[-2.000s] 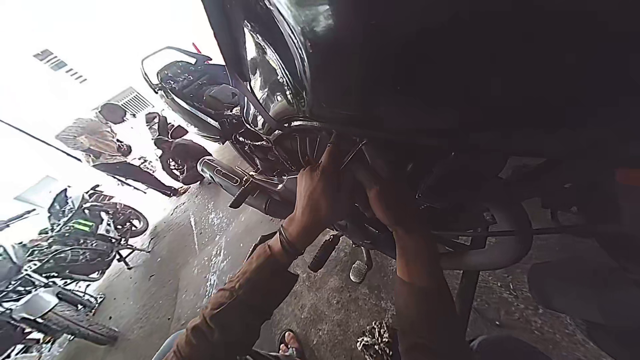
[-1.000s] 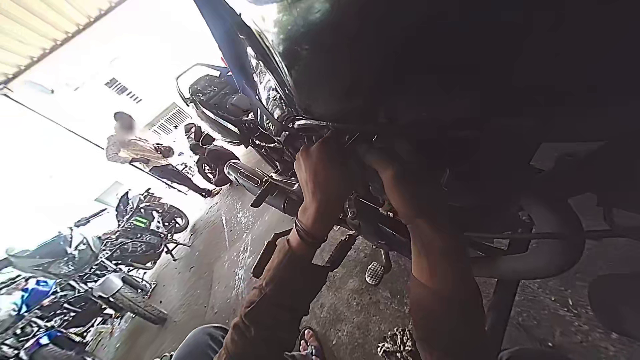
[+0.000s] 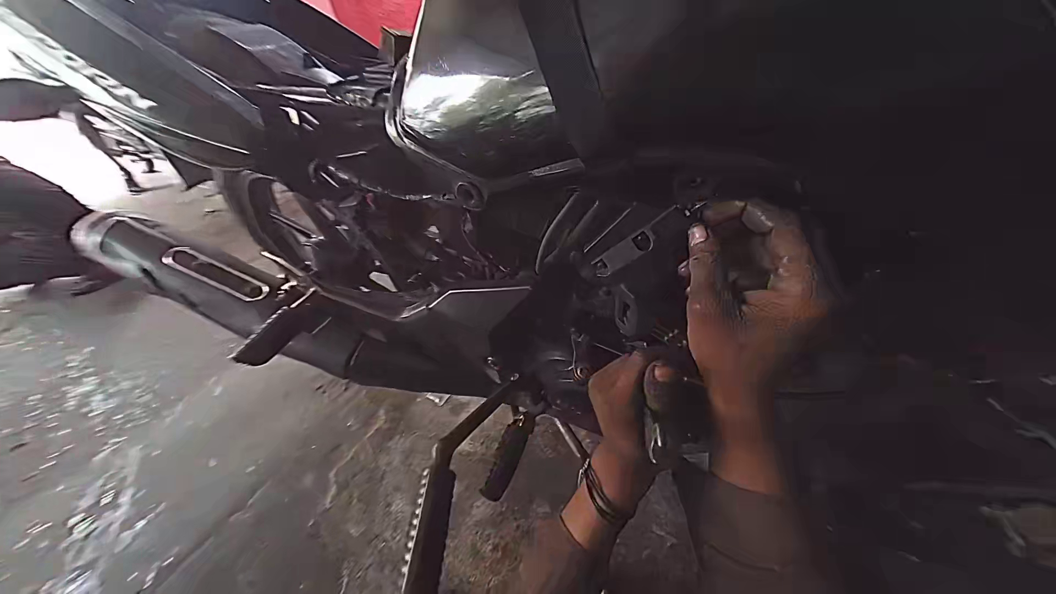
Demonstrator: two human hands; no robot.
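A motorcycle's dark frame and engine area fills the middle of the head view, below a glossy body panel (image 3: 483, 107). My left hand (image 3: 623, 396), with a thin dark band at the wrist, is curled around a dark object with a shiny edge (image 3: 656, 437), low by the engine; what it is cannot be told. Higher and to the right, my right hand (image 3: 751, 280) has its fingers bent, thumb and fingertips close to a small fitting (image 3: 695, 210) under the bodywork. Whether it grips the fitting is unclear. A metal bracket (image 3: 623, 247) lies left of my right hand.
The exhaust silencer (image 3: 206, 268) juts out at left, with a footpeg (image 3: 272, 334) beside it. Below the engine are a pedal lever (image 3: 474, 421) and a rubber-covered peg (image 3: 505, 458). Behind is the rear wheel (image 3: 276, 219). A dark shape at the left edge is blurred. The concrete floor (image 3: 206, 470) is stained.
The view has moved much closer to the motorcycle. My left hand, earlier up beside the right under the bodywork, is now below it. The parked motorcycles at left have gone out of view.
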